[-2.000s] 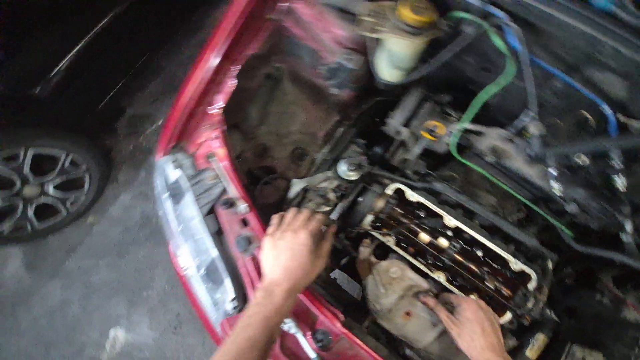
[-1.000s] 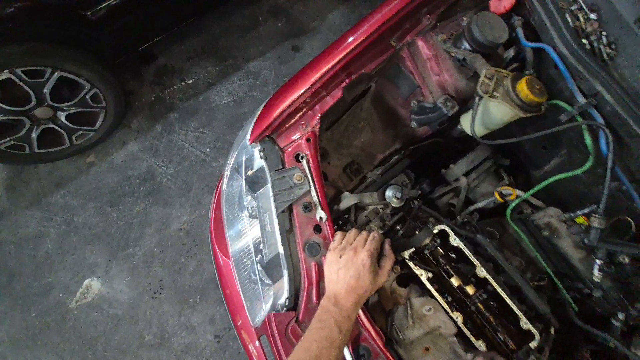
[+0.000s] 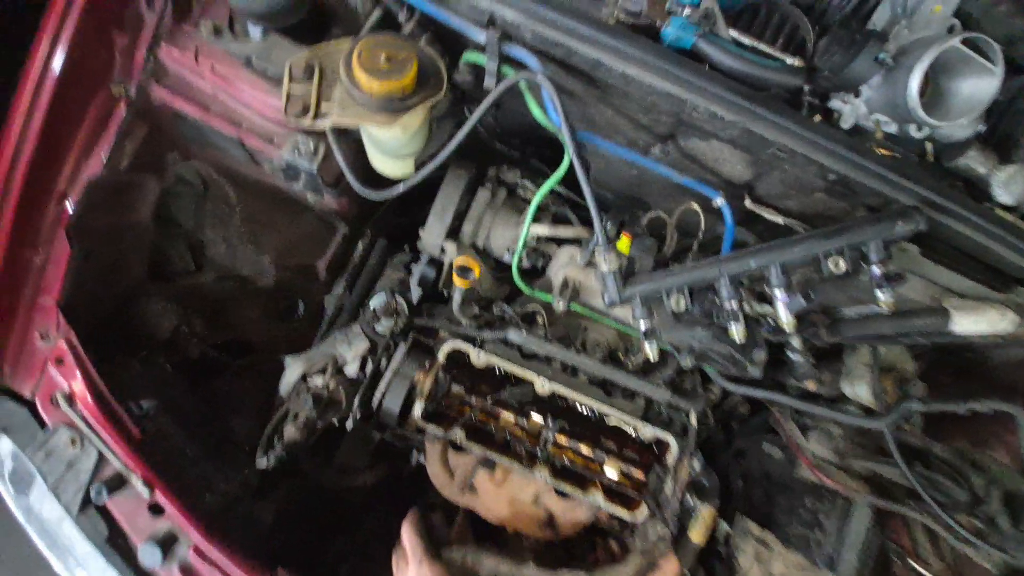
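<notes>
At the bottom edge, my left hand shows only in part, its fingers at the left end of a dirty, curved metal piece, seemingly the exhaust heat shield. A small skin-coloured patch at that piece's right end looks like part of my right hand; its grip is hidden. Just beyond lies the rusty exhaust manifold, blurred. Above it is the open top of the cylinder head, with a pale gasket around its rim and oily camshaft parts inside.
A fuel rail with injectors lies behind the engine, near green and blue hoses. A reservoir with a yellow cap stands at the back left. The red body edge and headlight bound the left; a throttle body sits top right.
The view has swung right and closer over the engine. The pale metal shield that covered the manifold is off it, and the rusty manifold shows. My left hand has left the front body panel.
</notes>
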